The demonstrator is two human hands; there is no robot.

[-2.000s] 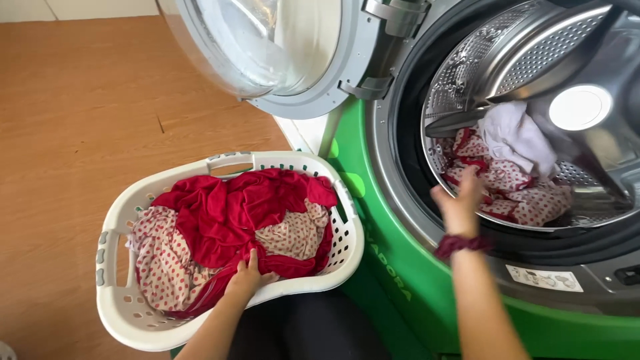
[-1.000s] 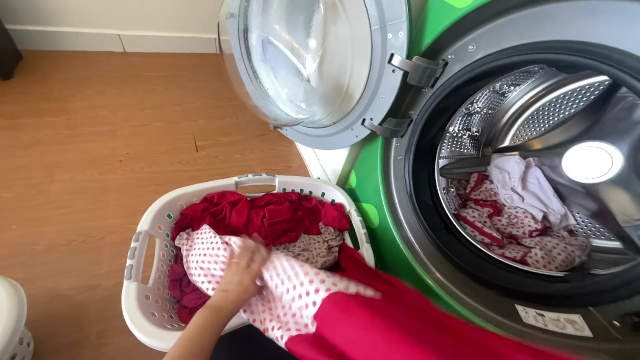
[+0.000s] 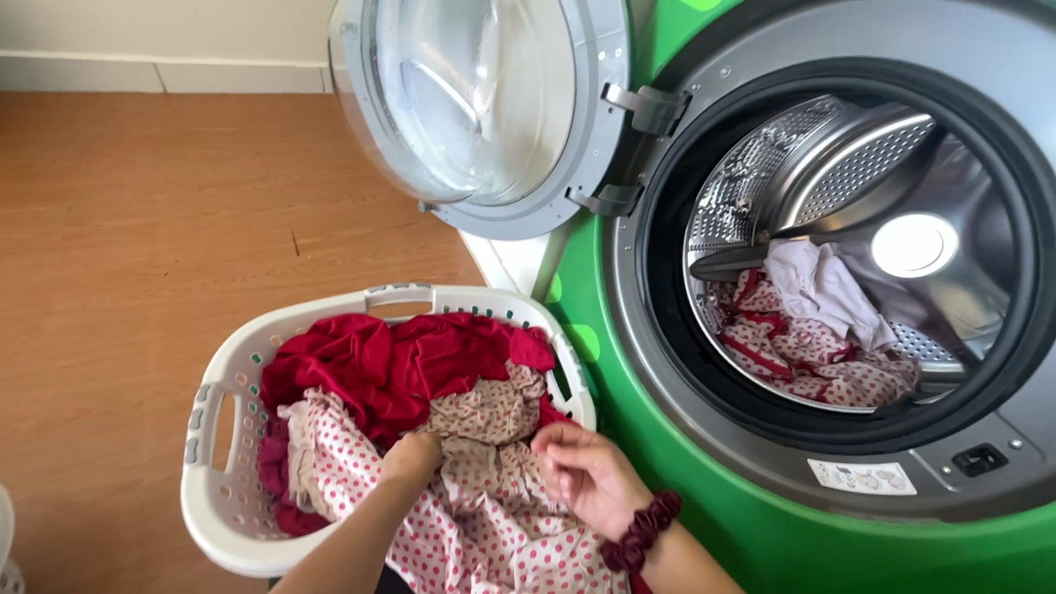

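A white plastic laundry basket (image 3: 276,309) holds red cloth (image 3: 355,363), a beige patterned cloth (image 3: 487,408) and a white cloth with pink-red dots (image 3: 503,536), which spreads over the near rim. My left hand (image 3: 415,458) is closed on the dotted cloth in the basket's middle. My right hand (image 3: 590,474), with a dark red scrunchie (image 3: 643,528) at the wrist, is at the basket's right side over the dotted cloth, fingers curled; its hold is unclear. Inside the washing machine's metal drum (image 3: 866,173) lie a white garment (image 3: 821,289) and dotted garments with red trim (image 3: 792,346).
The washer's round glass door (image 3: 478,91) stands wide above the basket, on metal hinges (image 3: 652,107). The green washer front (image 3: 701,470) borders the basket's right side. Wood-look floor (image 3: 148,247) lies at left, with part of a white container (image 3: 4,528) at the edge.
My right hand, out of view one second ago, is back over the basket. The dotted and red cloth, earlier stretched toward the lower right, now lies bunched near both hands.
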